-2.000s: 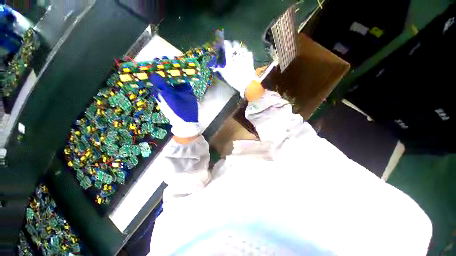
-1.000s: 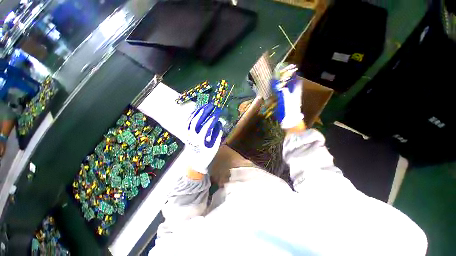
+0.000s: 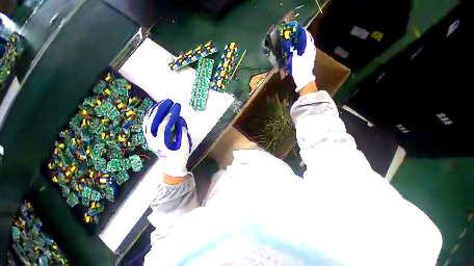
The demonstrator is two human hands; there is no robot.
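Observation:
My left hand (image 3: 167, 136), in a white glove with blue fingers, is above the white sheet (image 3: 208, 117) at the tray's right edge. Its fingers are curled but apart, and nothing shows in them. My right hand (image 3: 302, 56), gloved alike, is closed on circuit boards (image 3: 288, 32) with yellow parts, near the small block at the bench edge. One board panel (image 3: 193, 55) with yellow parts, a plain green panel (image 3: 201, 84) and a third panel (image 3: 225, 67) lie at the sheet's far end. Loose boards (image 3: 106, 140) are heaped in a black tray.
An open cardboard box (image 3: 332, 72) below the bench edge holds thin strips (image 3: 275, 122). A thin stick (image 3: 237, 63) lies beside the third panel. Black crates (image 3: 416, 88) stand at the right. More boards (image 3: 34, 236) are heaped at the lower left.
My left hand has moved left, from beside the panels to the tray's edge. My right hand has moved up from over the box to the block, with boards in it. The view has shifted.

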